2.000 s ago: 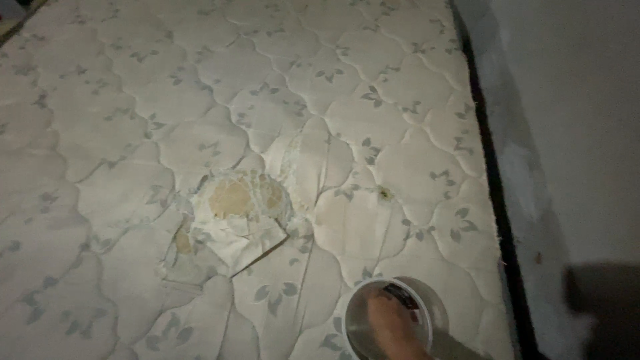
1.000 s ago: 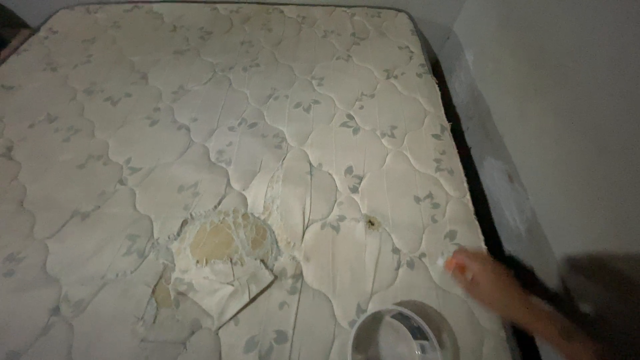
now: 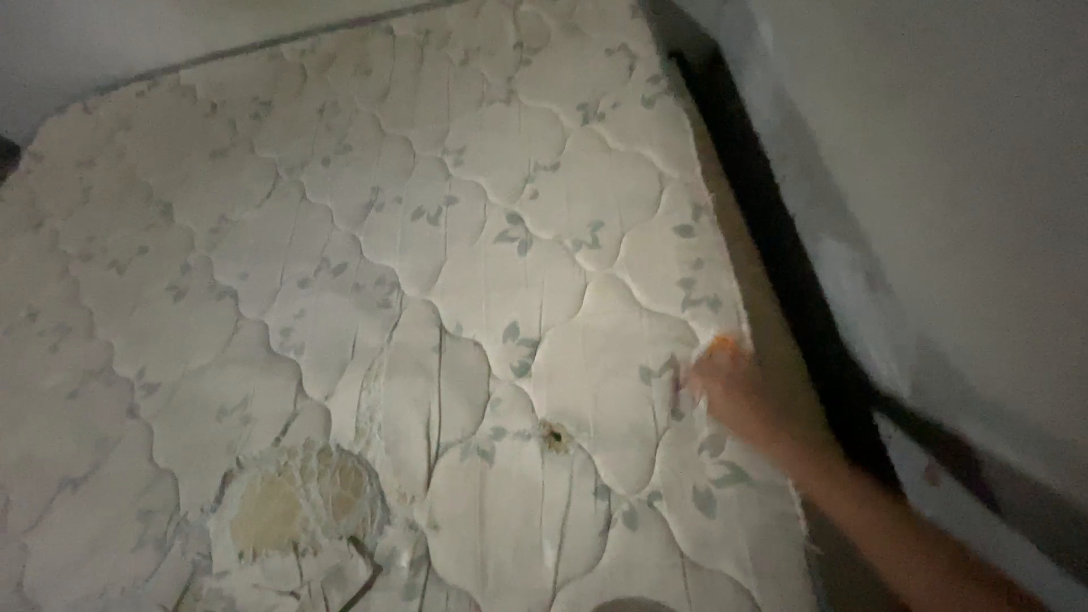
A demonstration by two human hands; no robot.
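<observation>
A quilted mattress (image 3: 510, 255) with a leaf print fills most of the view. My right hand (image 3: 718, 378) is blurred over its right edge, with something small and orange (image 3: 722, 343) at the fingers; whether that is a held object cannot be told. Left of the hand, a small dark-centred hole (image 3: 554, 437) marks the fabric. At the lower left the cover is torn around a patch of exposed yellowish padding (image 3: 272, 510). Only the rim of a white bowl-like container (image 3: 633, 605) shows at the bottom edge. My left hand is out of the picture.
A pale wall (image 3: 935, 170) rises on the right, with a dark gap (image 3: 765, 212) between it and the mattress. Another wall (image 3: 212, 25) stands behind the far edge. The hand's shadow falls on the right wall.
My right hand was inside the white container, then came out of it and moved over the mattress's right side. The view has shifted toward the far end, leaving the container nearly out of frame.
</observation>
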